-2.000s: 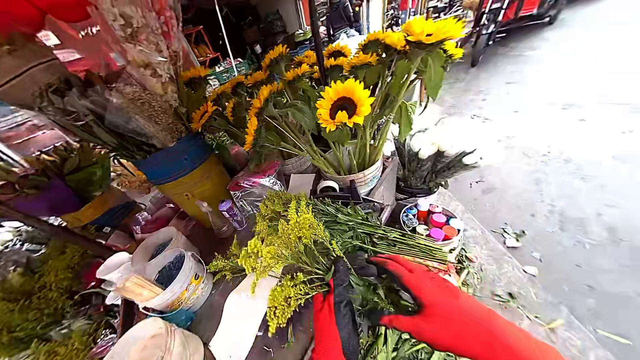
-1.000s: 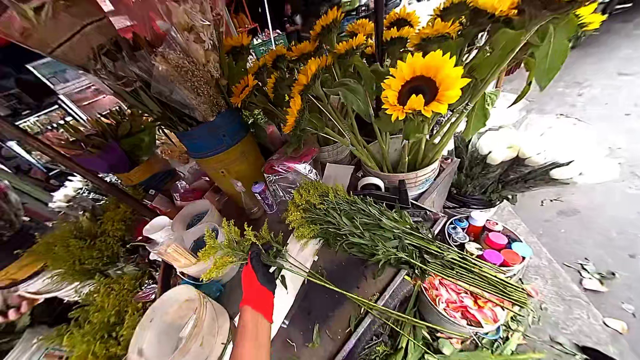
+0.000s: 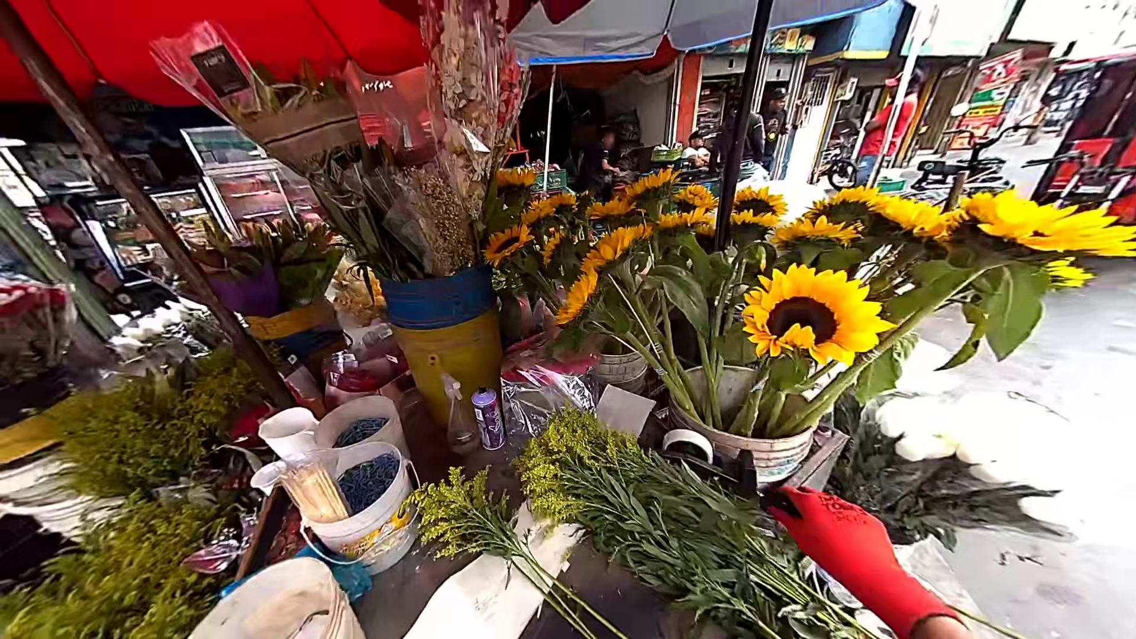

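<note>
My right hand [image 3: 830,528], in a red glove with dark fingertips, reaches in from the lower right. Its fingertips are at a black object [image 3: 744,472], perhaps a tape dispenser, beside a roll of tape [image 3: 688,444]; whether they grip it cannot be told. Just left of the hand lies a large bundle of yellow-flowered green stems [image 3: 661,519]. A smaller yellow-flowered sprig [image 3: 475,519] lies apart from it, partly over white paper [image 3: 506,586]. Behind the hand, a pale bucket [image 3: 772,453] holds sunflowers [image 3: 803,319]. My left hand is out of view.
Left of the sprig stand a white pail [image 3: 377,532] with wooden sticks and blue bits, and a large pale bucket [image 3: 284,612]. A spray can [image 3: 489,417] stands near a blue and yellow bucket [image 3: 444,346]. A black pole [image 3: 741,133] rises among the sunflowers. People are in the background.
Both gloved hands were at the stems two seconds ago. One second ago a hand held the small sprig, which now lies loose. My right hand is now by the black object. The view has tilted up.
</note>
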